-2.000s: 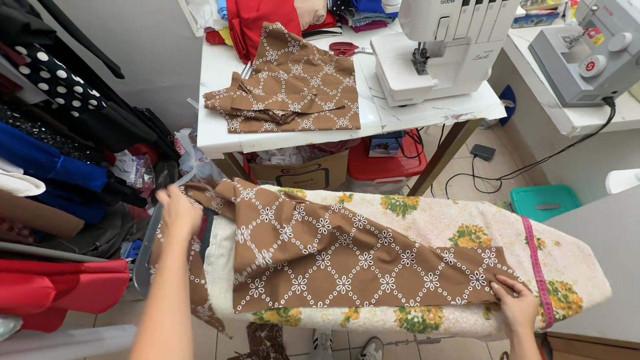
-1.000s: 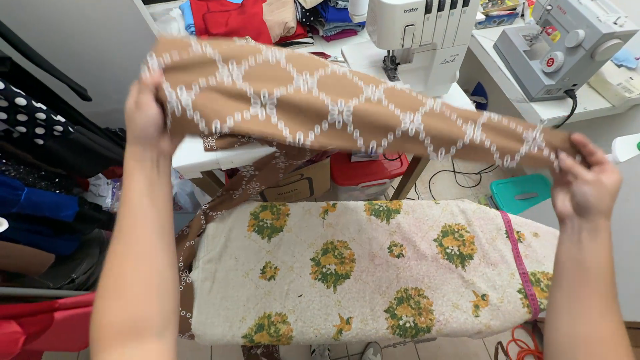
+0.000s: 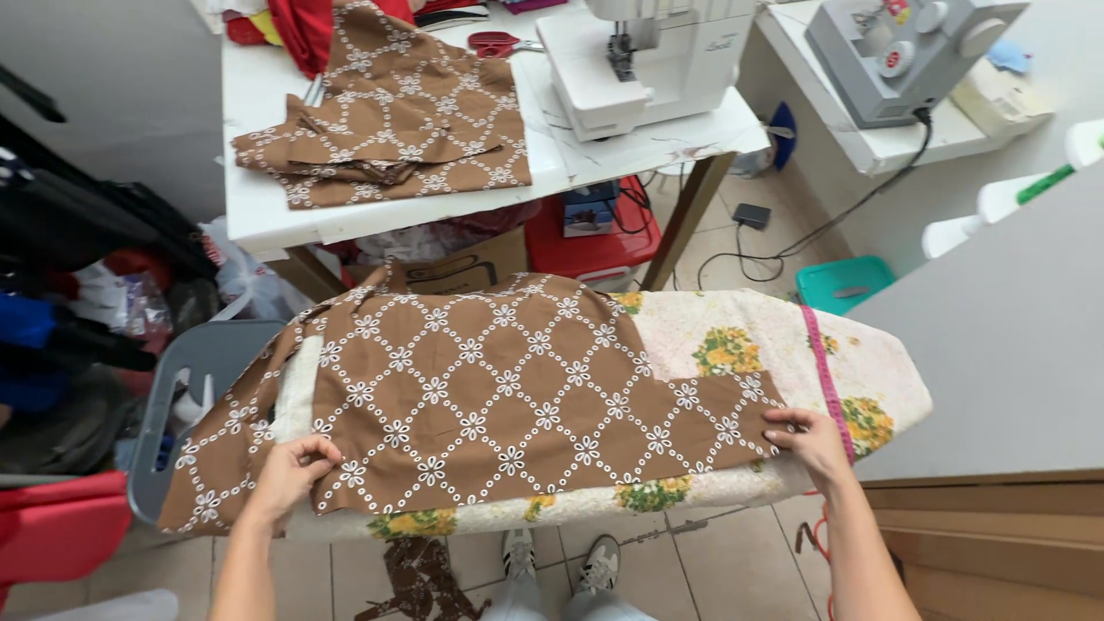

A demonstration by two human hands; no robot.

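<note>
A brown fabric piece with a white flower-and-dot lattice (image 3: pixel 483 388) lies spread over an ironing board with a floral cover (image 3: pixel 690 323). My left hand (image 3: pixel 297 474) pinches the fabric near its lower left edge, thumb and forefinger together. At the narrow right end, my right hand (image 3: pixel 802 435) has its fingertips on the fabric's edge; whether it grips or only presses there is unclear. More of the same cloth hangs off the board's left end. A pink measuring tape (image 3: pixel 828 379) crosses the board to the right of my right hand.
Beyond the board, a white table (image 3: pixel 259 207) bears folded brown fabric (image 3: pixel 414 103), red-handled scissors (image 3: pixel 493 45) and a white serger (image 3: pixel 647 78). A grey sewing machine (image 3: pixel 897 60) stands back right. A grey basket (image 3: pixel 145 448) is at left; brown scraps (image 3: pixel 423 578) lie on the floor near my shoes.
The brown fabric, held up in the air between both hands a second ago, now lies spread on the board. Both hands have come down to its lower corners.
</note>
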